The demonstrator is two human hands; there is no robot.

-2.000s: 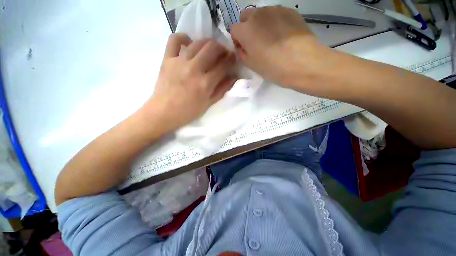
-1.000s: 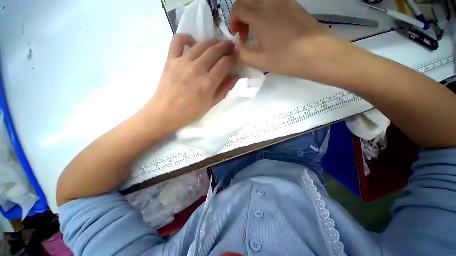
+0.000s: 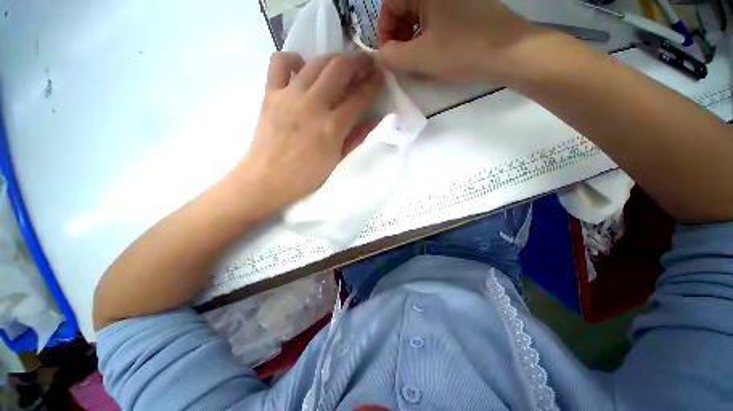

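Observation:
A white fabric piece [image 3: 354,191] lies on the white machine table, running from the needle area at the top down towards the front edge. My left hand [image 3: 317,112] presses on the fabric just below the needle area, fingers bent. My right hand [image 3: 442,40] pinches the fabric's right edge near the presser foot, between thumb and fingertips. The needle plate [image 3: 366,18] shows partly at the top; the needle tip is hidden or cut off by the frame.
Tweezers [image 3: 572,32] lie behind my right wrist. Black thread snips [image 3: 677,58] and a marking pen [image 3: 673,24] lie at top right. A red bin [image 3: 584,277] with white pieces is below the table at right. A blue basket rim [image 3: 32,241] is at left, a clear plastic bag [image 3: 265,317] below the table.
My right hand has moved up from beside the left hand, then slightly down to the fabric edge. More of the fabric between the hands shows. My left hand has stayed nearly in place.

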